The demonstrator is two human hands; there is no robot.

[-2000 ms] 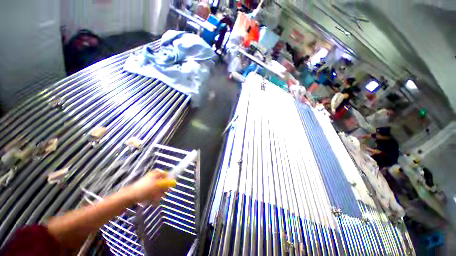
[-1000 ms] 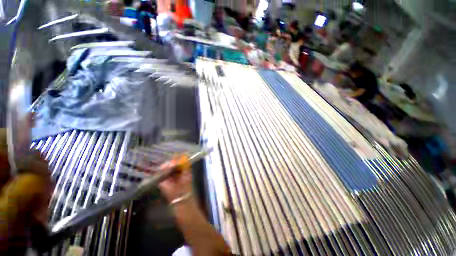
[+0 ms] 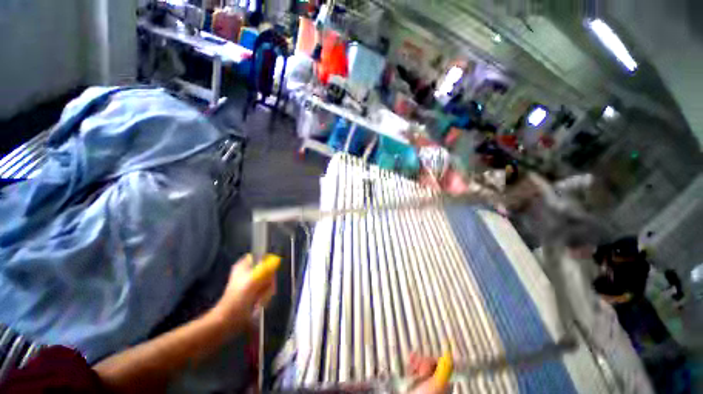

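Observation:
A grey barred metal frame (image 3: pixel 260 238) is held up over the tube-top table, slightly blurred. My left hand (image 3: pixel 248 286), with a yellow finger cover, grips its left side. My right hand (image 3: pixel 428 371), also with a yellow finger cover, is at its near edge, low in the picture and partly cut off; it seems to hold the frame. Beneath the frame, white fabric (image 3: pixel 378 277) lies in pale stripes over the tubes, with a blue fabric panel (image 3: pixel 505 296) along its right side and another pale strip beyond it.
A large heap of light-blue cloth (image 3: pixel 116 208) covers the neighbouring rack at the left. A grey floor aisle (image 3: pixel 274 169) runs between the racks. White worktables (image 3: pixel 351 115), teal bins (image 3: pixel 397 154) and an orange cloth stand behind. People are blurred at the right.
The metal frame has moved from the left, over the aisle, to above the white and blue fabric. Both hands are now on it. The view has turned, and the light-blue heap appears larger.

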